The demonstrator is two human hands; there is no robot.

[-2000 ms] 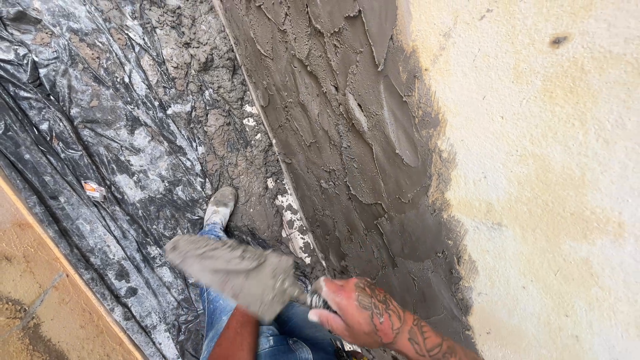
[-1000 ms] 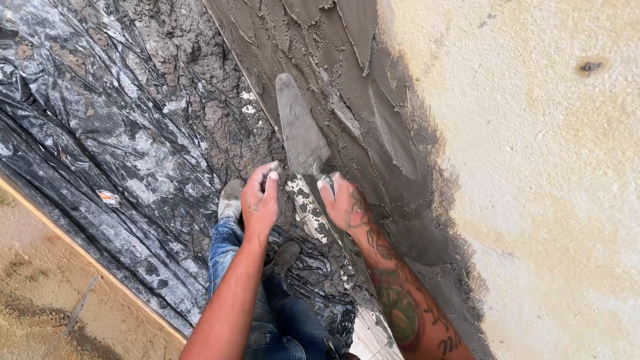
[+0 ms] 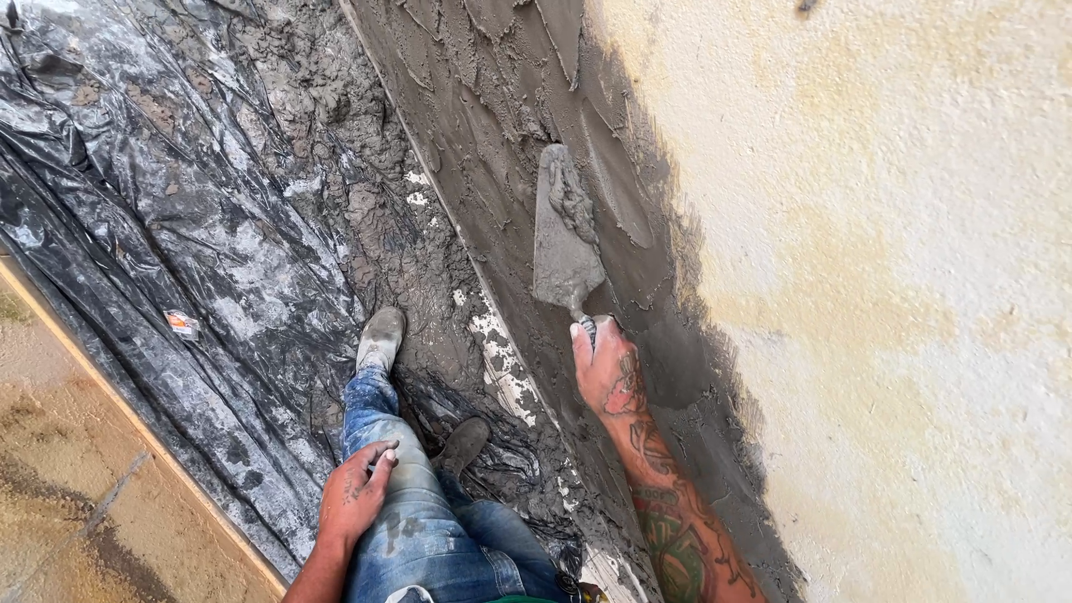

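My right hand [image 3: 605,362] grips the handle of a pointed masonry trowel [image 3: 563,239], its blade coated in grey mortar with a thicker ridge along the right side. The blade lies over a band of wet mortar [image 3: 502,159] spread on the wall; whether it touches the mortar I cannot tell. My left hand [image 3: 360,490] is beside my thigh, over the jeans, thumb and forefinger near each other, and a small dark bit shows at the fingertips. Whether it holds that bit is unclear.
Rough cream wall [image 3: 879,276] rises at the right. Black plastic sheeting [image 3: 243,335] with mortar droppings [image 3: 402,268] covers the ground beside the wall. A wooden edge [image 3: 142,427] borders the sheeting at the left. My shoes [image 3: 382,335] stand on the messy sheeting.
The left hand has moved from near the trowel back to beside my thigh. The trowel, near the left hand a second ago, is now farther over the mortar band, with a mortar ridge on its blade.
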